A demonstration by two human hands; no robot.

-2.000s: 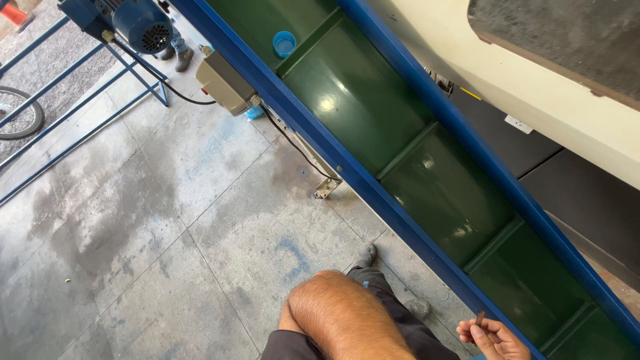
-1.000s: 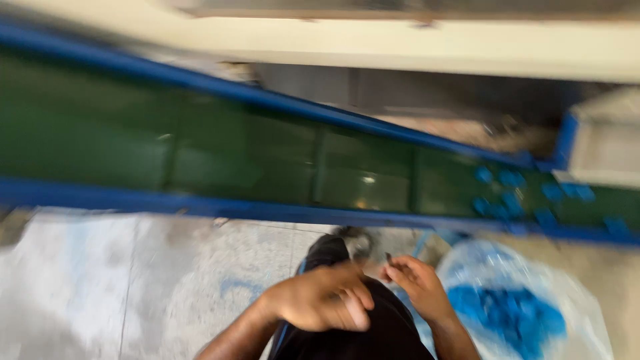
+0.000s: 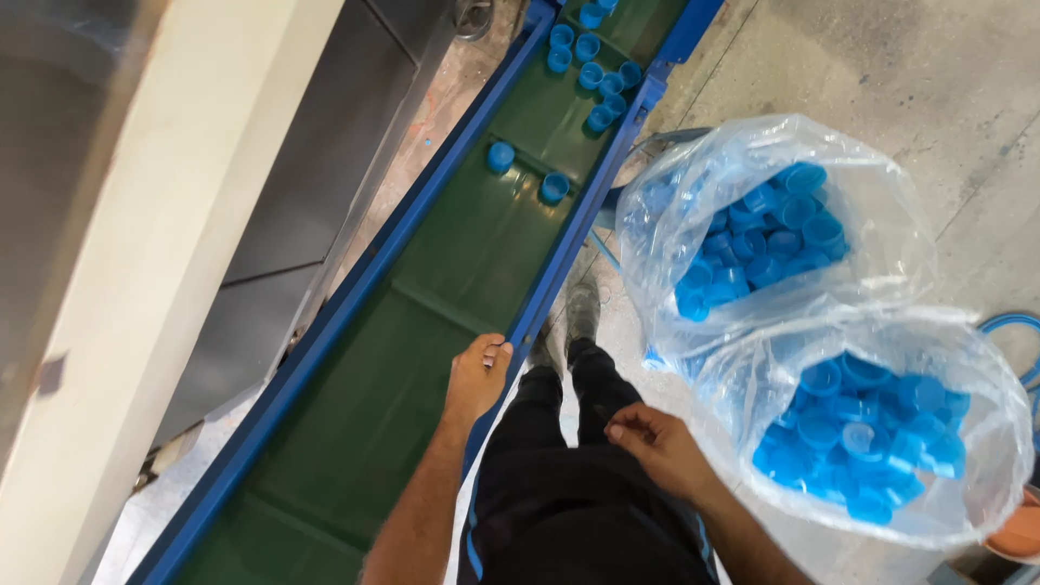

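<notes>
My left hand (image 3: 479, 375), fingers curled in, is at the near blue side rail of a green conveyor belt (image 3: 422, 374). Whether anything is between its fingers is unclear. In front of my dark trousers is my right hand (image 3: 654, 445), thumb close to the bent fingers. A thin dark thing may be at its fingertips, but it blends with the trousers. Farther up the belt lie several blue plastic caps (image 3: 555, 188), mostly open side up. Two clear plastic bags, an upper one (image 3: 886, 203) and a lower one (image 3: 987, 390), hold many more blue caps to my right.
A cream machine panel (image 3: 154, 203) and dark cabinet panels (image 3: 301, 171) flank the belt's left side. The blue side rail (image 3: 569, 244) runs between the belt and the bags. My boots (image 3: 582, 309) are on the concrete floor. An orange container (image 3: 1016, 528) is at the lower right.
The view has swung widely, bringing both cap bags fully into sight. My left hand has moved from in front of my body to the conveyor rail. My right hand remains in front of me.
</notes>
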